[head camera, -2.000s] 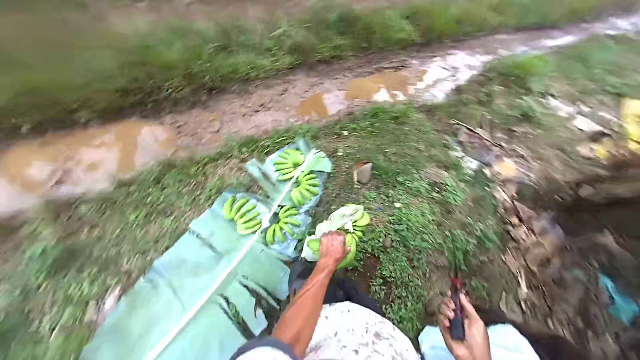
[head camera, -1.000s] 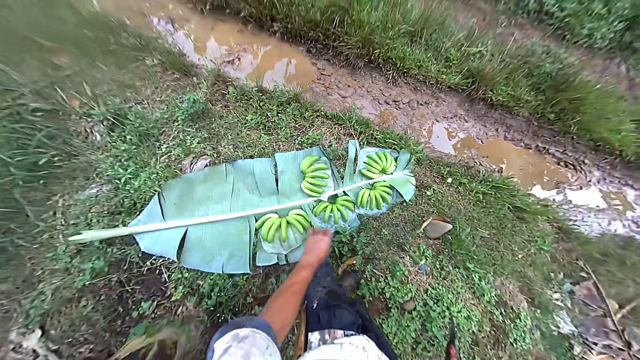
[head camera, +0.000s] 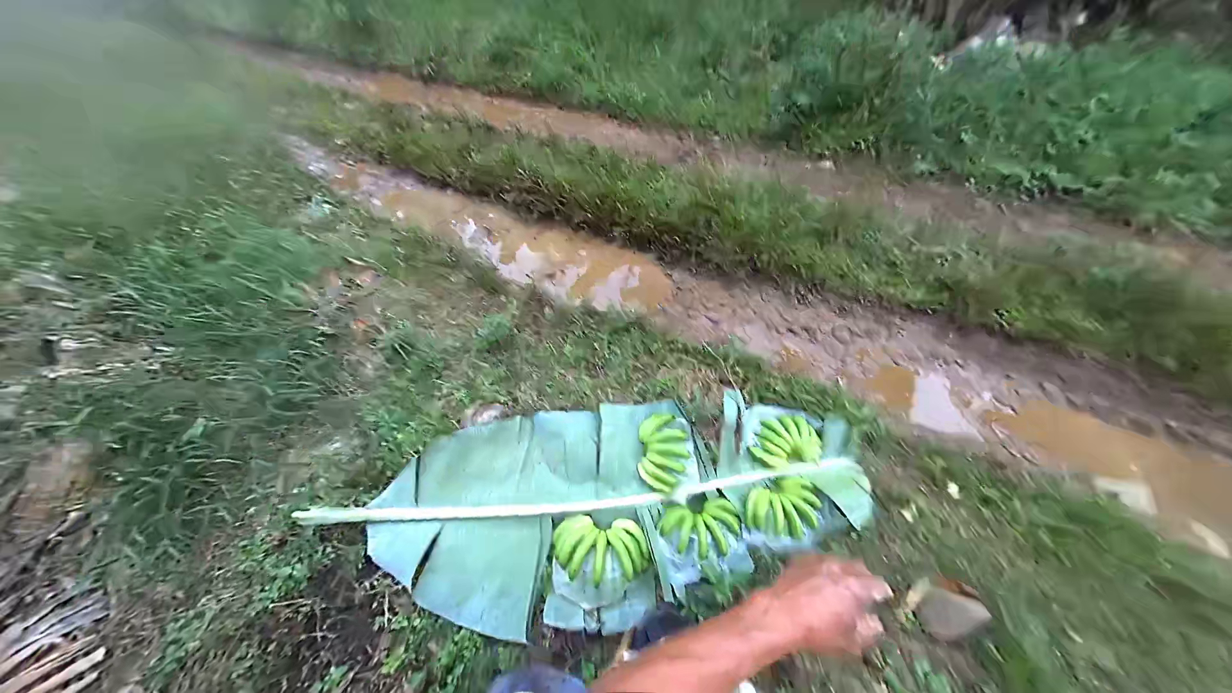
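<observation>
My left hand (head camera: 835, 604) reaches in from the bottom edge, blurred, with its fingers curled and nothing visible in them. It hovers over the grass, just below the right end of a large banana leaf (head camera: 481, 568) with a pale midrib. Several hands of green bananas rest on the leaf: one (head camera: 601, 551) lies below the midrib at the middle, another (head camera: 664, 452) above it, and one (head camera: 701, 526) further right. Two more, an upper one (head camera: 785, 440) and a lower one (head camera: 782, 506), lie near the leaf's right end. Thin translucent plastic shows around them. My right hand is out of view.
A stone (head camera: 948, 611) lies in the grass right of my left hand. Beyond the leaf runs a muddy wheel track with brown puddles (head camera: 616, 279), then a grassy strip (head camera: 674, 207) and a second rut. Dry plant debris (head camera: 58, 635) lies at the lower left.
Two seconds ago my left hand held a hand of bananas; one second ago it was at the bananas on the leaf's lower edge. Now it is right of them, off the fruit. My right hand has left the view.
</observation>
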